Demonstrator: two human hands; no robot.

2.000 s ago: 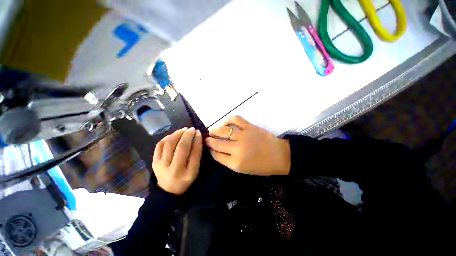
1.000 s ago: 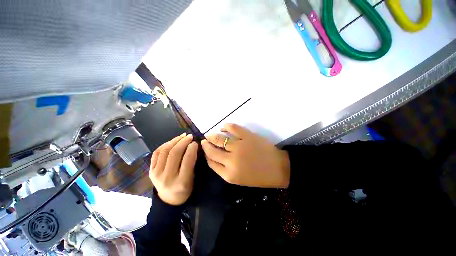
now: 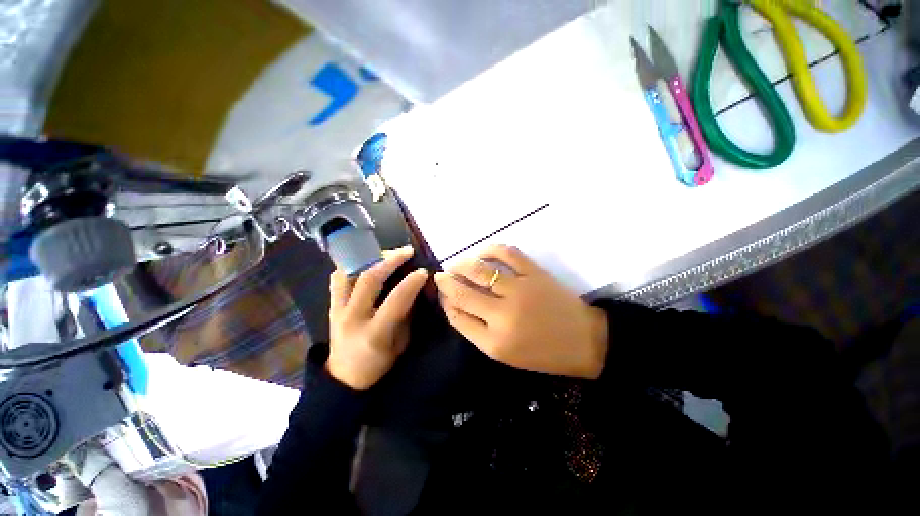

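My left hand [image 3: 372,325] lies left of a thin dark seam edge [image 3: 420,234], its fingers spread apart and its index fingertip close to the edge. My right hand [image 3: 525,310], with a ring, pinches the edge at its fingertips. The black fabric [image 3: 395,224] runs beside the edge toward the presser foot [image 3: 375,187] of the sewing machine [image 3: 293,111]. A grey ribbed block [image 3: 353,248] stands just above my left fingers. Brown plaid cloth [image 3: 237,338] hangs left of my left hand. Black sleeves and black fabric merge below my hands.
Snips [image 3: 679,126] with pink and light blue handles lie on the white table [image 3: 525,131], beside scissors with green [image 3: 744,111] and yellow [image 3: 819,71] loops. A ruler-marked edge [image 3: 746,252] runs along the front. A grey motor box [image 3: 63,413] and ribbed knob [image 3: 83,254] are left.
The view has shifted, bringing the machine head and knob back into the frame. My left fingers have spread and the index finger has lifted toward the ribbed block. My right hand stays on the edge.
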